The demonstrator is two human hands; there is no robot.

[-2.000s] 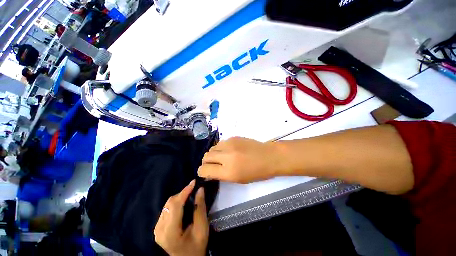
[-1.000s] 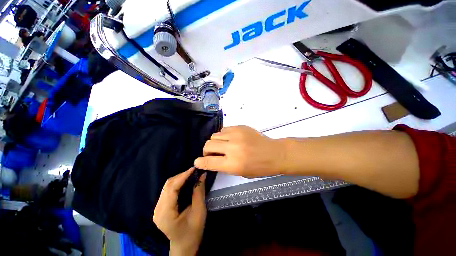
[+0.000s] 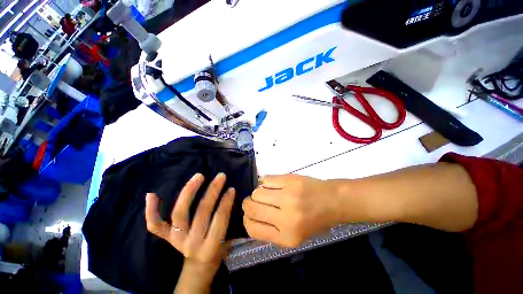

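A black garment piece (image 3: 155, 172) lies on the white table left of centre, its far right edge at the needle area under the grey ribbed knob (image 3: 245, 139). The white JACK sewing machine (image 3: 241, 74) stands across the top. My left hand (image 3: 198, 221) lies on the cloth with its fingers spread and pinches nothing. My right hand (image 3: 289, 209) has its fingers curled at the cloth's right edge and holds that edge; its fingertips are partly hidden. The presser foot is hard to make out.
Red-handled scissors (image 3: 367, 118), tweezers (image 3: 314, 101), a long black strip (image 3: 427, 109) and a small brown piece (image 3: 434, 141) lie right of the needle. A pen-like stick (image 3: 504, 105) and black cable (image 3: 507, 80) are at far right. A ruler edge (image 3: 252, 255) runs in front. Blue bins (image 3: 71, 143) stand left.
My left hand has let go of the cloth edge and opened flat over the garment. My right hand has moved slightly right and nearer the table's front edge. The camera view has shifted.
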